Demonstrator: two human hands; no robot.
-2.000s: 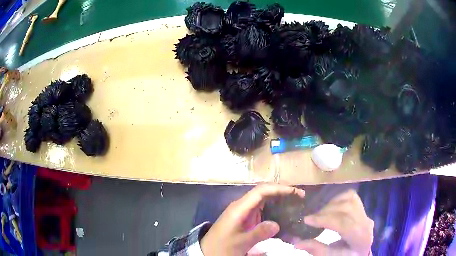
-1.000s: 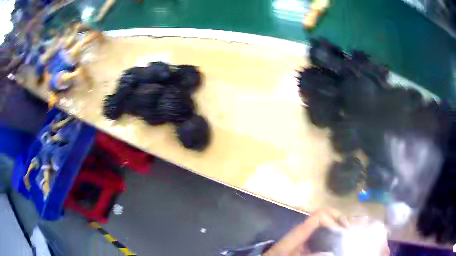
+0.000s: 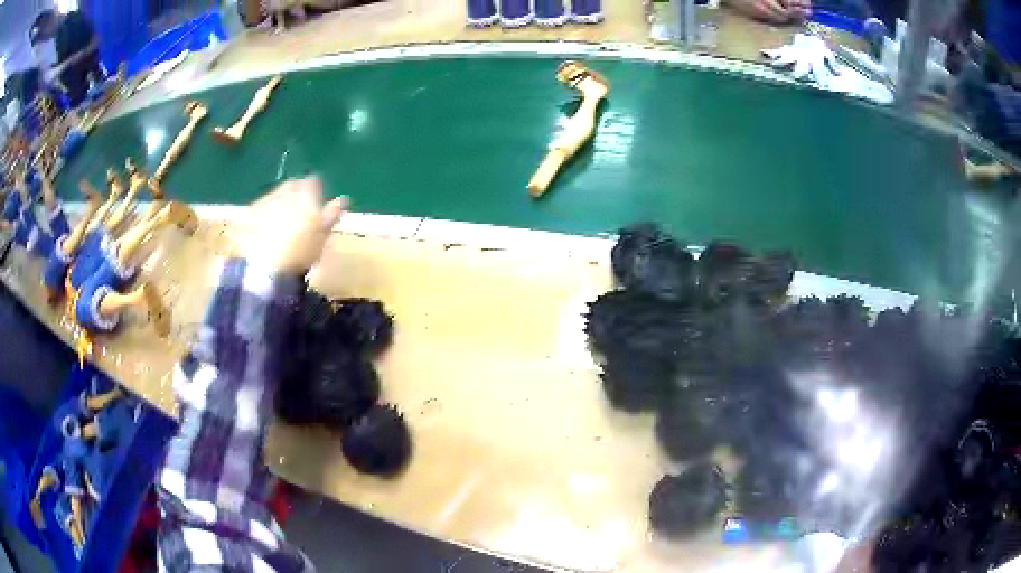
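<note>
My left hand (image 3: 293, 226) is stretched out over the back edge of the tan worktop, beyond the left group of black spiky hair pieces (image 3: 333, 381). It is blurred and no object shows in it. My plaid sleeve covers part of that group. The larger heap of hair pieces (image 3: 672, 336) is at the right, with a single piece (image 3: 689, 500) at its front. The white bottle (image 3: 821, 547) and a light-blue stick (image 3: 748, 529) lie near the bottom edge. A small skin-coloured patch beside the bottle may be my right hand, cut off and unclear.
The green conveyor belt (image 3: 448, 146) runs behind the worktop, carrying a few figure legs (image 3: 573, 129). Blue-clad lower bodies (image 3: 99, 274) stand at the left end. A blue crate (image 3: 125, 453) is below. White gloves (image 3: 808, 56) lie across the belt. Glare covers the right.
The view has swung left and up. My left hand has moved from over the front edge, where both hands were around a dark piece, to the far left. That dark piece no longer shows.
</note>
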